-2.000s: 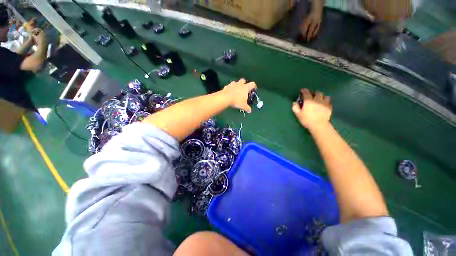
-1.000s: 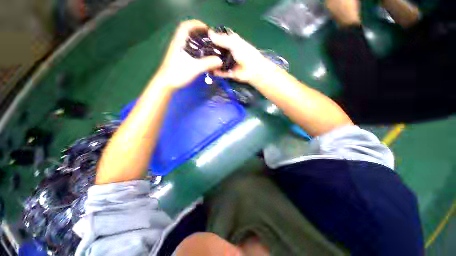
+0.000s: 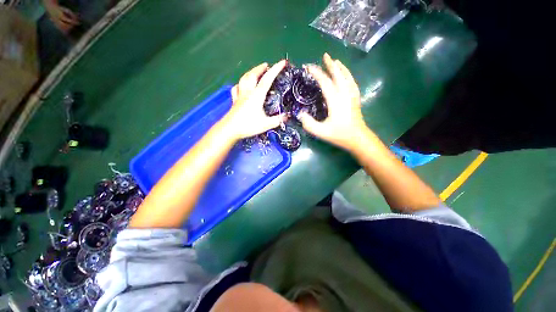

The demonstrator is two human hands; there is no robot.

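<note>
My left hand (image 3: 250,106) and my right hand (image 3: 341,106) cup a cluster of dark round wired units (image 3: 306,91) from both sides, just beyond the right end of the blue tray (image 3: 244,181). The fingers and thumbs of both hands are curved against the units. One has a wide shiny rim around a dark centre. Another unit (image 3: 286,139) sits below them at the tray's corner. Small silvery loops (image 3: 260,145) lie in the tray near my left wrist. Parts of the units are hidden by my fingers.
A large pile of round units (image 3: 94,236) is at lower left, with dark housings (image 3: 49,177) beyond it. A clear bag of small parts (image 3: 356,21) lies at the upper right. A person in dark clothing is at right, and another person's hand shows at upper left.
The view has swung right from the left pile. Both hands came together with units by one second ago; they now hold them slightly lower and further right in view, with fingers spread wider.
</note>
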